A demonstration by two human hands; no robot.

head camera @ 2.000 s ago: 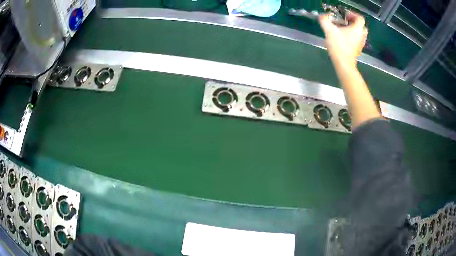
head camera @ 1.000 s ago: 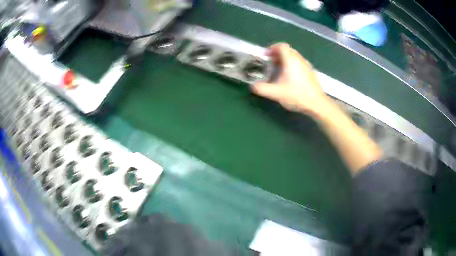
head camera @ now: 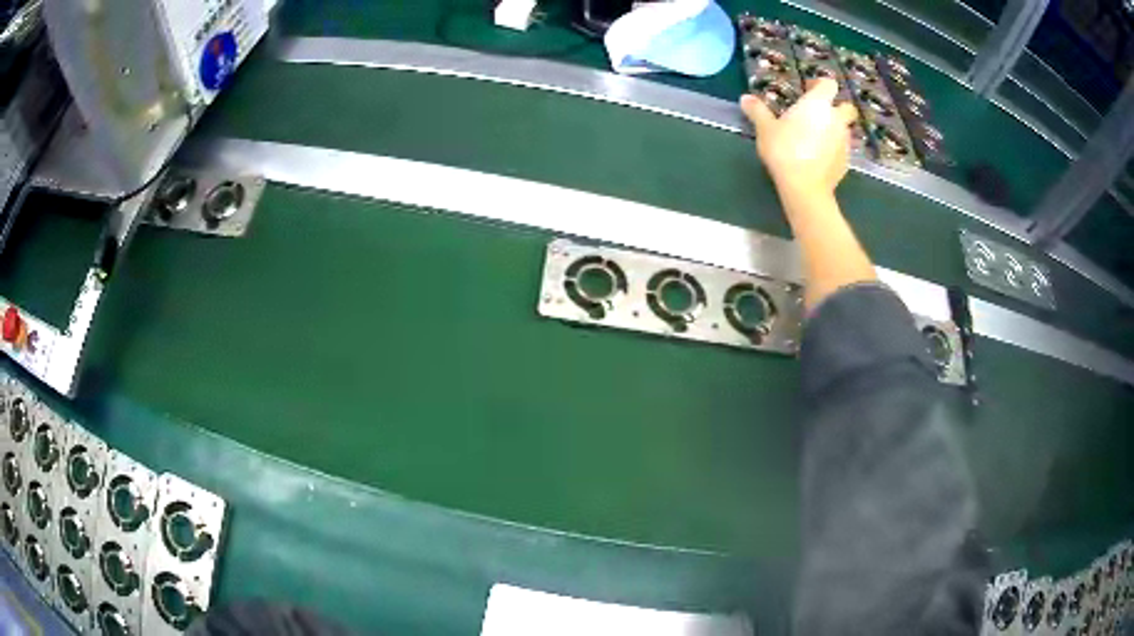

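My right hand (head camera: pixel 806 139) reaches across the conveyor to a group of darker three-hole panels (head camera: pixel 880 106) beyond the far rail. Its fingers are spread over the group's near left part; whether they grip a panel is unclear. A silver three-hole panel (head camera: pixel 640 296) lies along the guide rail (head camera: pixel 497 196), green showing through its holes. My forearm hides the area to its right, where another panel end (head camera: pixel 935 333) shows beside a black stop bar (head camera: pixel 965 336). My left hand is not in view; only a dark sleeve shows at the bottom edge.
A panel with pale discs (head camera: pixel 205 203) lies partly under the machine (head camera: pixel 106 93) at left. Overlapping panels (head camera: pixel 118 528) lie at lower left, more (head camera: pixel 1069 594) at lower right. A white cover plate (head camera: pixel 597 615) lies in front. A blue-white item (head camera: pixel 678 40) lies beyond the rail.
My right hand has left the panel it held by the machine's side and moved to the far panel group. The view has turned back right. The panel at the machine now shows less of itself than 2 seconds ago.
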